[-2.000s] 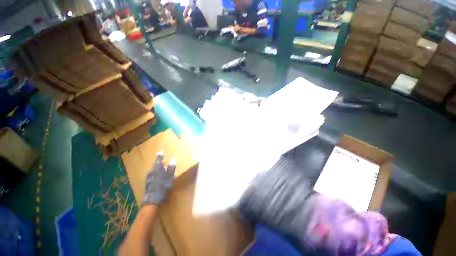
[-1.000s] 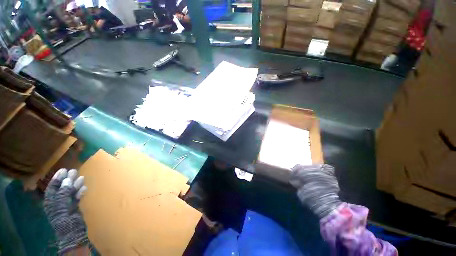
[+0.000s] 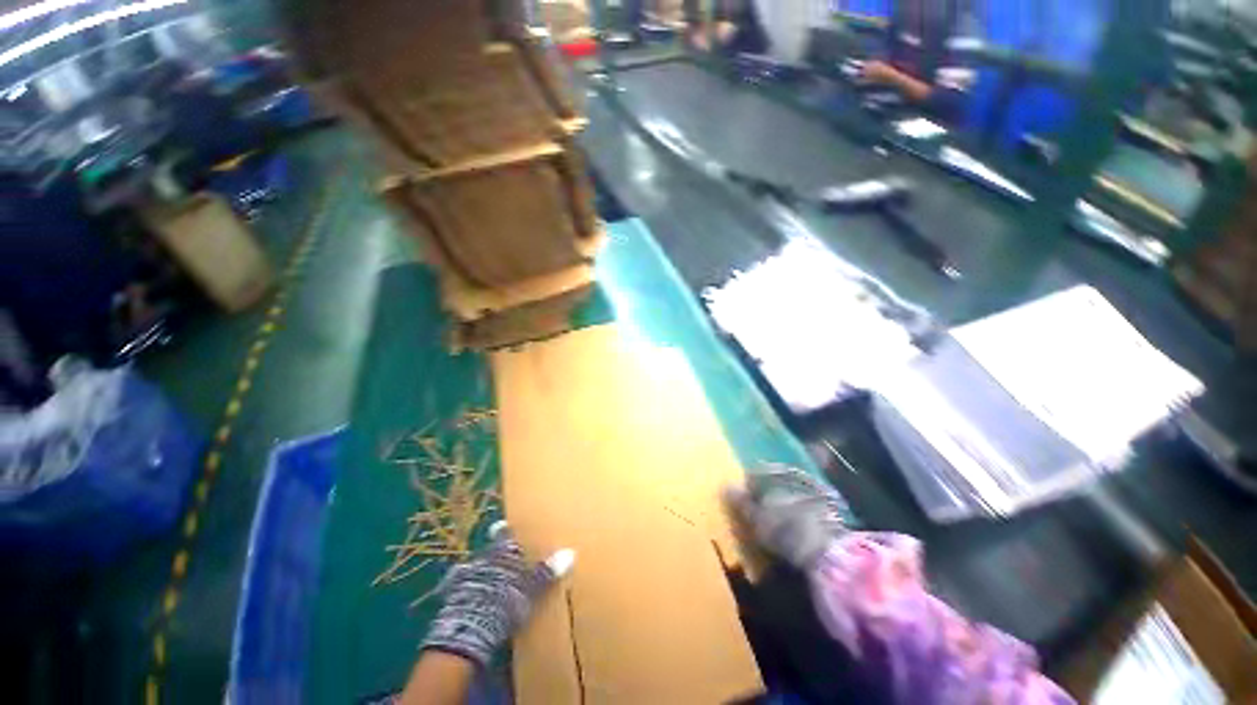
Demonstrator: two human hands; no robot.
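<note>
A flat tan box blank (image 3: 620,482) lies lengthwise on the green-matted table in front of me, with a crease near its lower left. My left hand (image 3: 499,595), in a grey striped glove with pale fingertips, rests at the blank's left edge, thumb and fingers apart. My right hand (image 3: 789,515), in a grey glove below a purple patterned sleeve, is at the blank's right edge; it is blurred, and its fingertips and grip cannot be made out clearly.
A leaning stack of blanks (image 3: 517,207) stands beyond. Cardboard scraps (image 3: 448,503) lie left on the mat. White parts (image 3: 813,324) and printed sheets (image 3: 1082,372) are at right, an open box (image 3: 1213,627) at lower right. A blue crate (image 3: 283,565) is below left. A person's arm (image 3: 903,83) shows beyond the belt.
The view has swung left. My right hand has left the open box with the sheet in it and is now at the blank's right edge. My left hand remains by the blank's left edge.
</note>
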